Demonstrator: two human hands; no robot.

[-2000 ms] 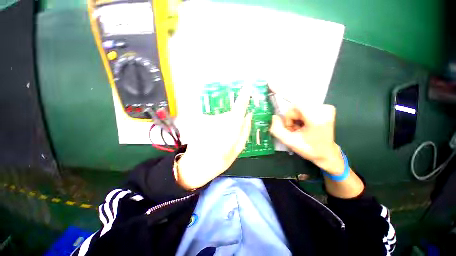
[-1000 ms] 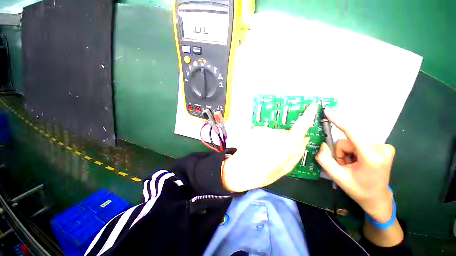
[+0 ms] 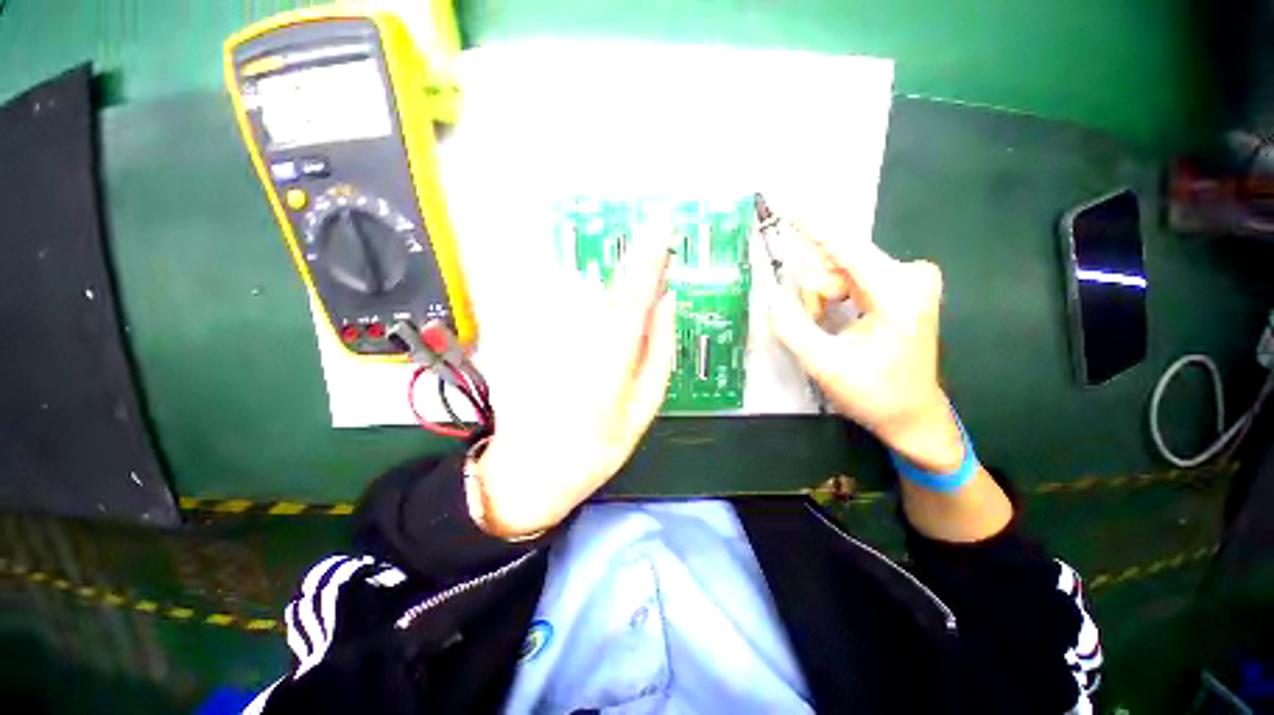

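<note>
The green PCB panel (image 3: 708, 342) lies on a white sheet (image 3: 796, 126). My left hand (image 3: 587, 363) lies over its left and middle part, fingers pointing up; a small dark tip shows by its fingertips, but whether it holds a probe is hidden. My right hand (image 3: 873, 335) pinches a dark test probe (image 3: 767, 224) at the panel's right side, its dark end near the upper right corner; contact cannot be told. The yellow-edged multimeter (image 3: 359, 196) stands left of the panel, its display washed out. Red and black test leads (image 3: 450, 397) loop from its lower end towards my left wrist.
A smartphone (image 3: 1107, 286) lies at the right, with a pale cable (image 3: 1162, 419) below it. A black mat (image 3: 70, 307) is at the far left. Yellow-black striped tape (image 3: 266, 506) runs along the near side. A blue strap (image 3: 943, 468) is around my right wrist.
The view has swung, bringing the phone back into sight. My left fingertips have moved from the panel's upper right to its middle. The right probe is now nearer the panel's upper right corner.
</note>
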